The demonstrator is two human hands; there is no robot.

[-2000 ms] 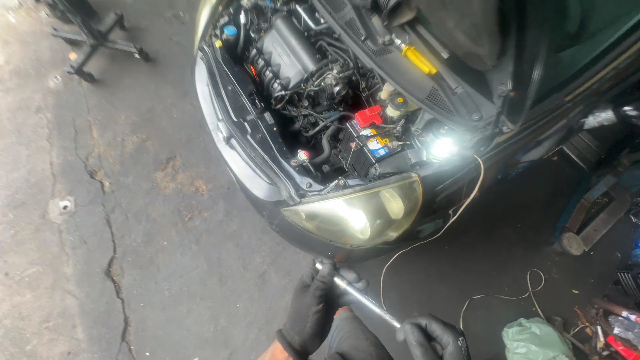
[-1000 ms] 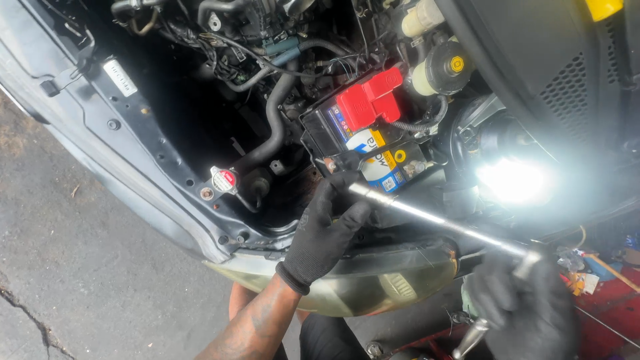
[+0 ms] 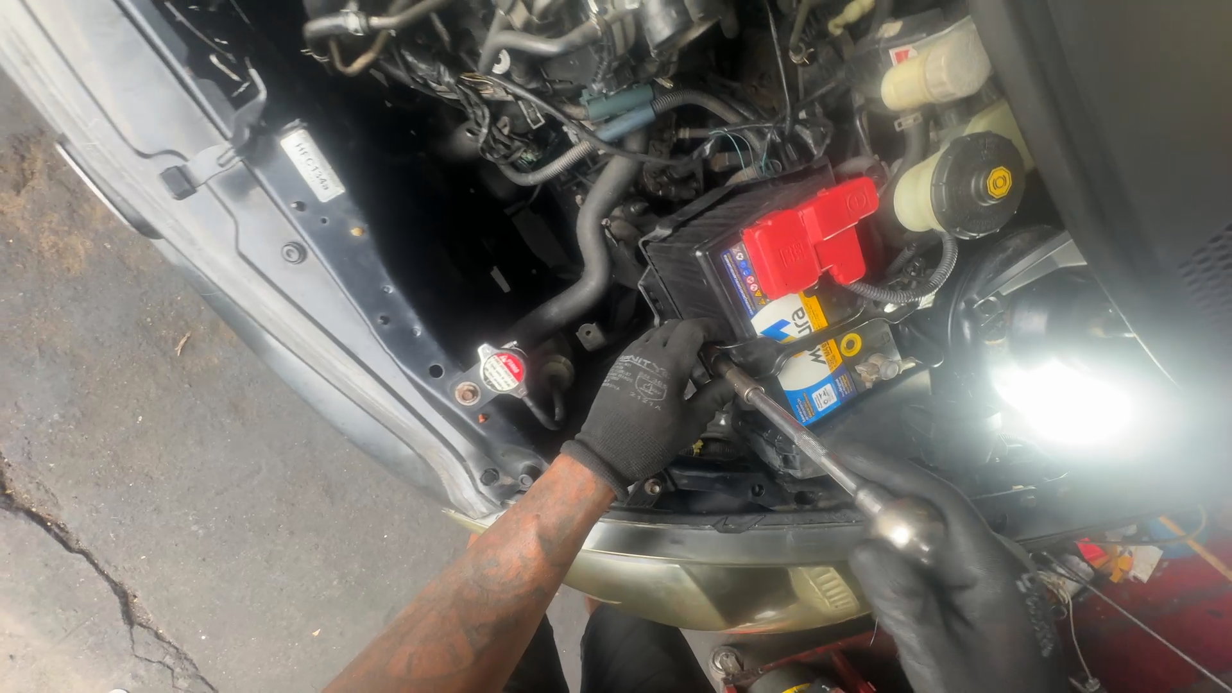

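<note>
My left hand [image 3: 650, 404], in a black work glove, has its fingers around the socket end of a ratchet with a long extension [image 3: 804, 438], at the near edge of the car battery [image 3: 712, 260]. The socket points at the end of the black battery hold-down bar [image 3: 828, 332]; whether it sits on a fastener is hidden by my fingers. My right hand [image 3: 943, 577], gloved too, is closed around the ratchet's head and handle. A red terminal cover [image 3: 808, 241] lies on top of the battery.
A radiator cap [image 3: 502, 370] and a curved black hose [image 3: 599, 231] are left of the battery. Fluid reservoirs [image 3: 953, 188] stand at upper right, above a bright work light [image 3: 1068, 395]. The headlight [image 3: 712, 577] and front body edge run below my hands.
The view has come much closer to the engine bay. Both hands, in front of the car two seconds ago, are now over the battery area, with the socket end lowered beside the battery.
</note>
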